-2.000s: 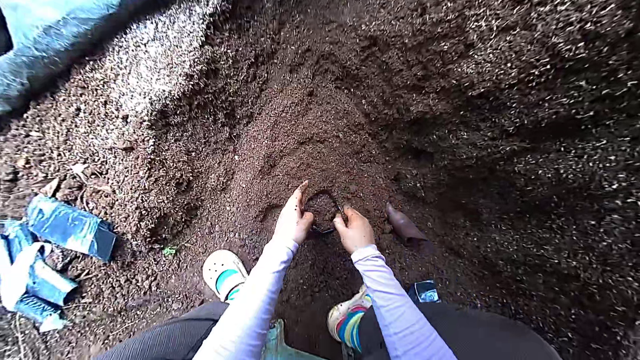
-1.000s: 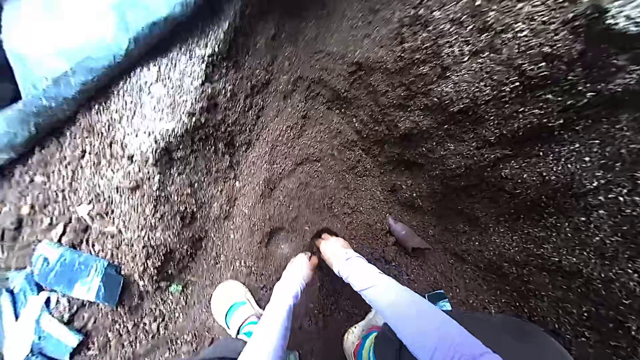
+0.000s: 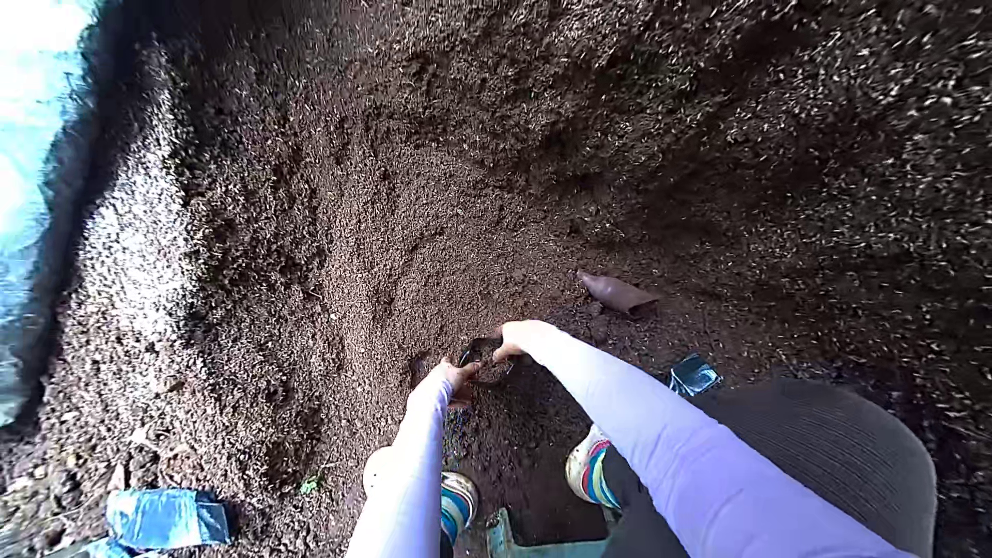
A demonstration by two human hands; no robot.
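Note:
A round, dark-rimmed piece filled with soil (image 3: 487, 363), perhaps a plastic bag or pot, lies between my hands. My left hand (image 3: 457, 380) grips its left rim, thumb on top. My right hand (image 3: 518, 338) holds its upper right rim, with part of the fingers hidden. The loose brown soil mix (image 3: 434, 256) rises just beyond both hands. To the right of my right hand a brown, pointed, scoop-like piece (image 3: 618, 293) rests on the soil. A shallow round hollow (image 3: 422, 366) shows just left of my left hand.
Folded shiny plastic bags (image 3: 167, 518) lie at the lower left, and a small one (image 3: 694, 375) near my right knee. A pale tarp (image 3: 31, 155) edges the upper left. My shoes (image 3: 581, 469) flank a greenish plastic edge (image 3: 550, 549) at the bottom.
My hands were close together low on the soil one second ago; now they are apart on either side of the dark rim. The view has shifted.

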